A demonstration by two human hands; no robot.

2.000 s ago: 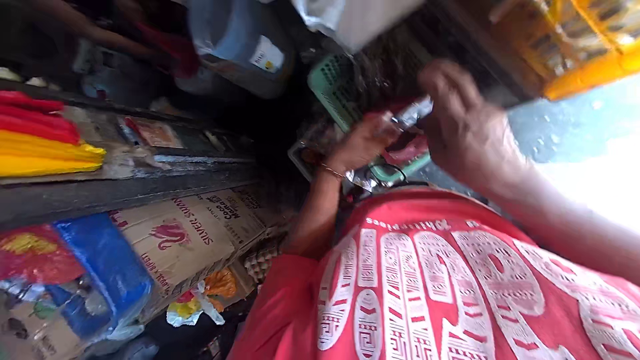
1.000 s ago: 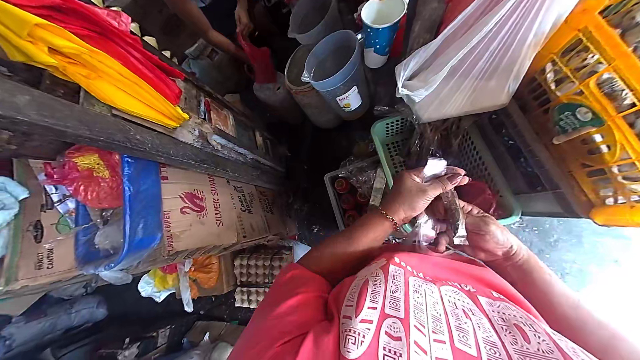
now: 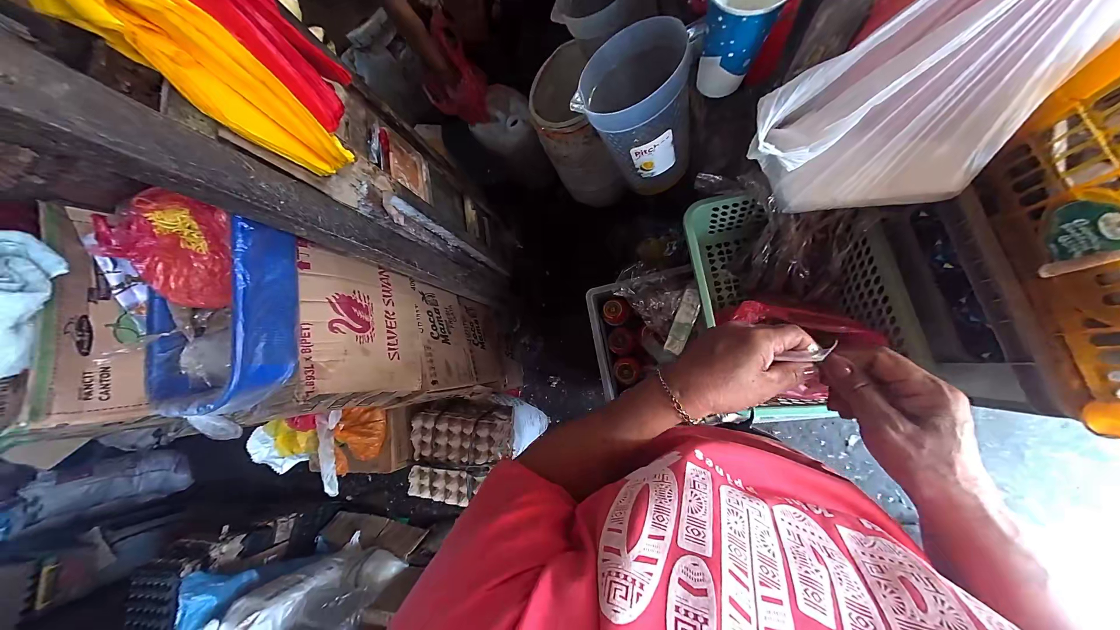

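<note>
My left hand [image 3: 744, 369], with a bracelet at its wrist, pinches a small clear plastic piece [image 3: 803, 354] between thumb and fingers. My right hand [image 3: 901, 407] is close beside it, its fingertips at the right end of that piece; whether they grip it is hard to tell. Both hands are above the near part of a green perforated plastic basket [image 3: 703, 232]. Inside the basket a red plastic bag [image 3: 801, 317] lies just behind my hands, and clear plastic wrappers [image 3: 801, 254] lie farther back.
Left of the basket, a grey crate [image 3: 604, 346] holds several red-capped bottles. Beyond are a blue pitcher [image 3: 643, 96] and a patterned cup [image 3: 735, 44]. A white plastic bag [image 3: 919, 114] hangs near a yellow crate [image 3: 1085, 324]. Cardboard boxes [image 3: 350, 337] and egg trays [image 3: 459, 435] are at left.
The shiny packet between my hands one second ago no longer shows there; a small clear piece is between them now. My right hand has turned and sits to the right of my left.
</note>
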